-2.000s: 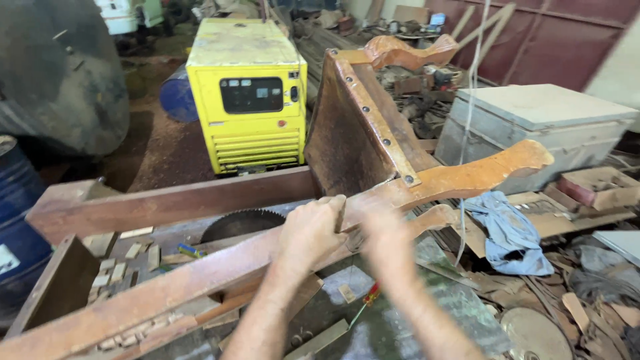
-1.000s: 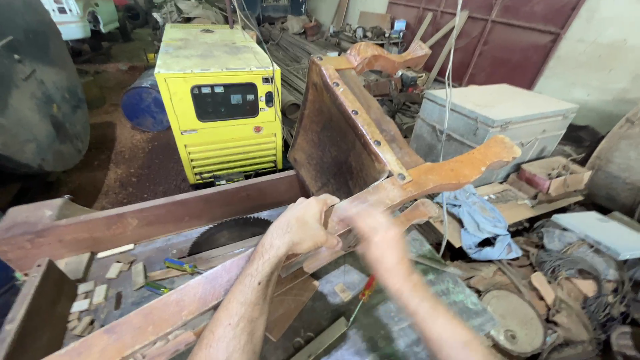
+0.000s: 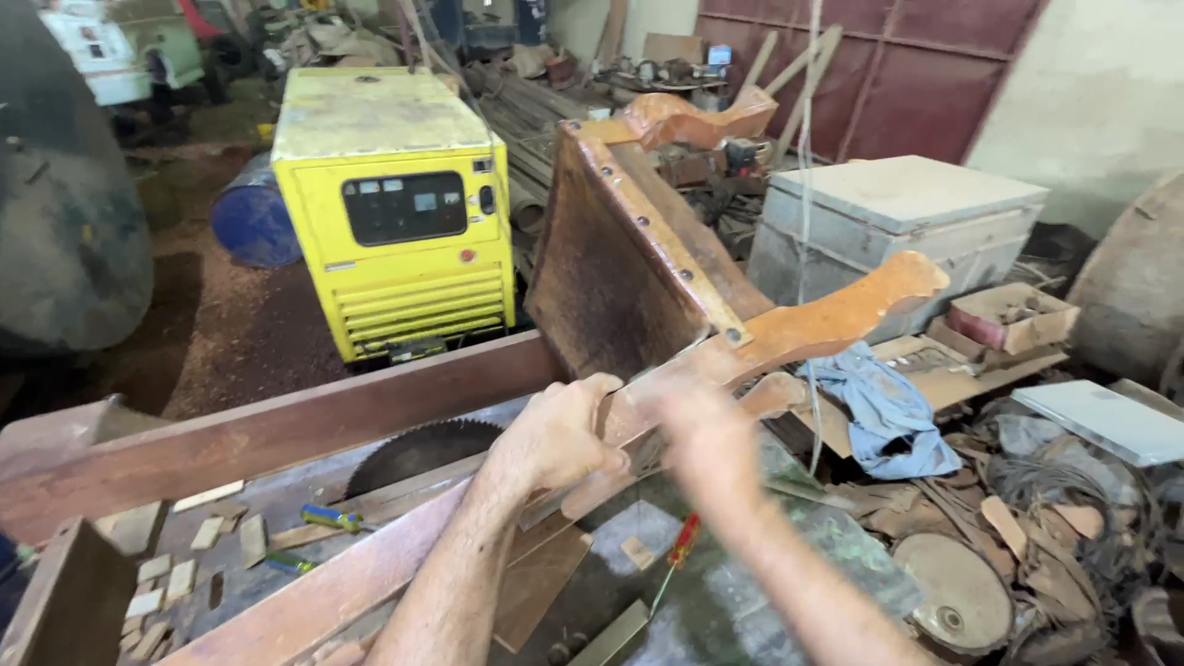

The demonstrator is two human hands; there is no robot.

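Note:
My left hand [image 3: 560, 430] grips the long wooden rail [image 3: 342, 583] near where it meets the chair's leather-like panel [image 3: 615, 268]. My right hand [image 3: 698, 416], blurred, is over the same rail just right of the left hand; whether it holds something cannot be told. A curved wooden arm [image 3: 842, 310] extends to the right from the studded edge strip [image 3: 661, 240]. A second curved piece [image 3: 703, 120] stands at the panel's top. Below my right hand lies a screwdriver with a red and yellow handle [image 3: 683, 541].
A circular saw blade [image 3: 421, 453] rises from the work table behind the rail. Blue-green screwdrivers [image 3: 331, 518] and small wood blocks [image 3: 182, 578] lie left. Beyond stand a yellow generator [image 3: 402, 222], a grey chest [image 3: 902, 231] and a blue cloth [image 3: 879, 407].
My left hand stays on the rail. My right hand is blurred over the rail in all frames. The view has shifted somewhat.

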